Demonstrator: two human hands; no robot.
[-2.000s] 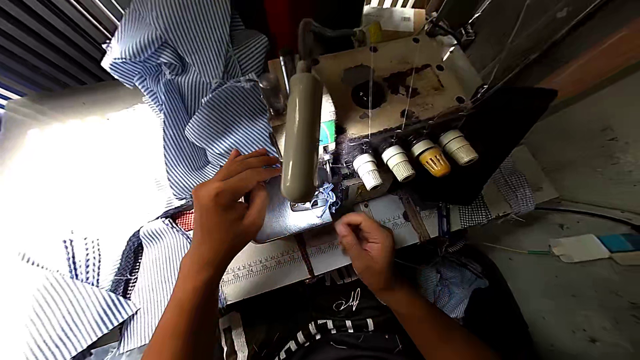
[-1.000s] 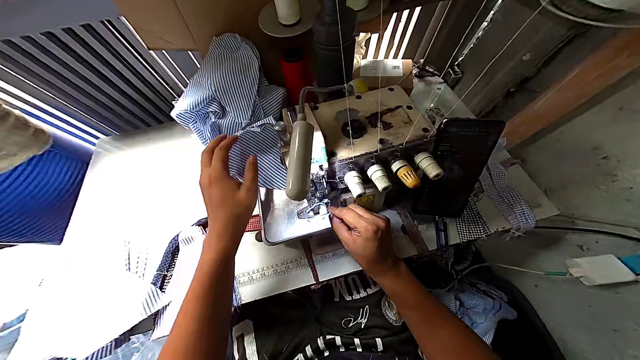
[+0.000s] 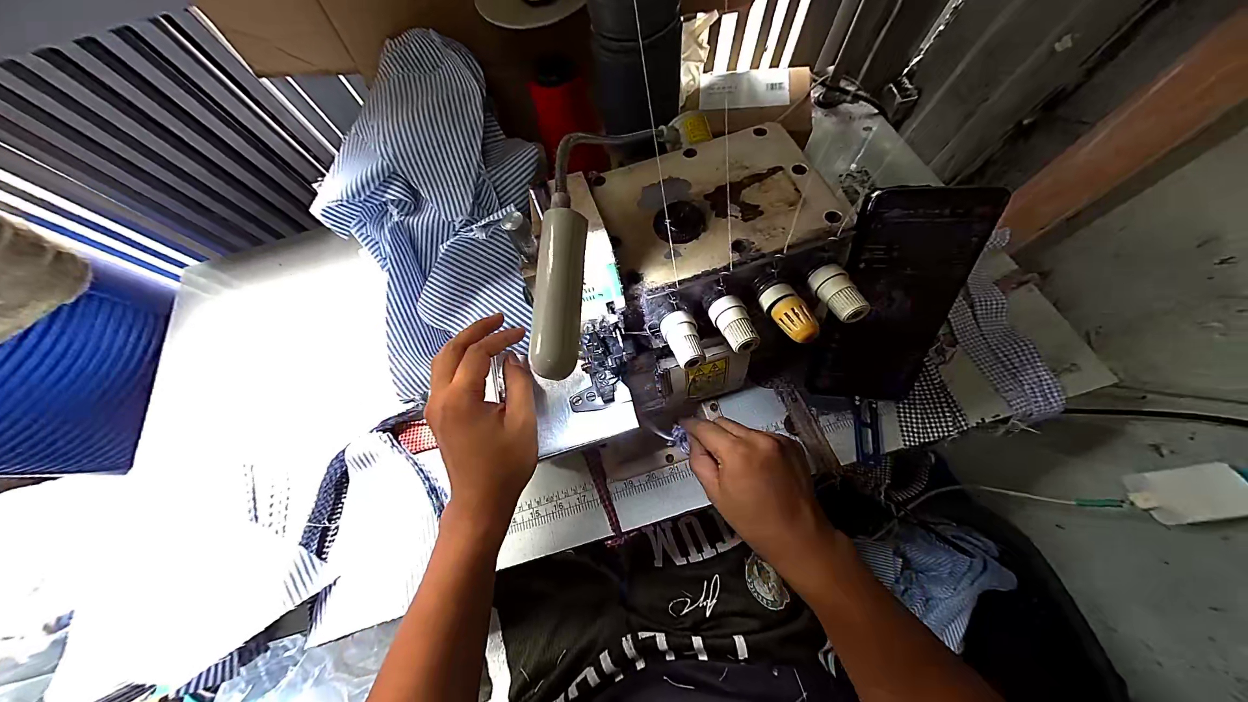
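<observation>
An overlock sewing machine (image 3: 721,205) with white and yellow tension dials stands at the centre, a grey lamp (image 3: 559,292) in front of its left side. My left hand (image 3: 485,409) is raised at the left edge of the metal work plate (image 3: 575,419), thumb and fingers apart, holding nothing. My right hand (image 3: 746,478) pinches a small blue-and-white scrap of fabric (image 3: 680,437) just right of the plate's front corner. Blue-and-white striped cloth (image 3: 439,214) lies bunched behind my left hand, left of the machine.
A smartphone (image 3: 902,292) stands upright right of the dials. Striped and checked fabric pieces (image 3: 380,487) lie at the left front, and checked strips (image 3: 1004,341) at the right. A printed ruler tape (image 3: 565,507) runs along the table's front. A red thread cone (image 3: 565,117) stands behind.
The right hand, earlier at the plate near the presser foot area, is now a little right of the plate's front corner. The left hand has lifted off the plate and opened. The view has shifted.
</observation>
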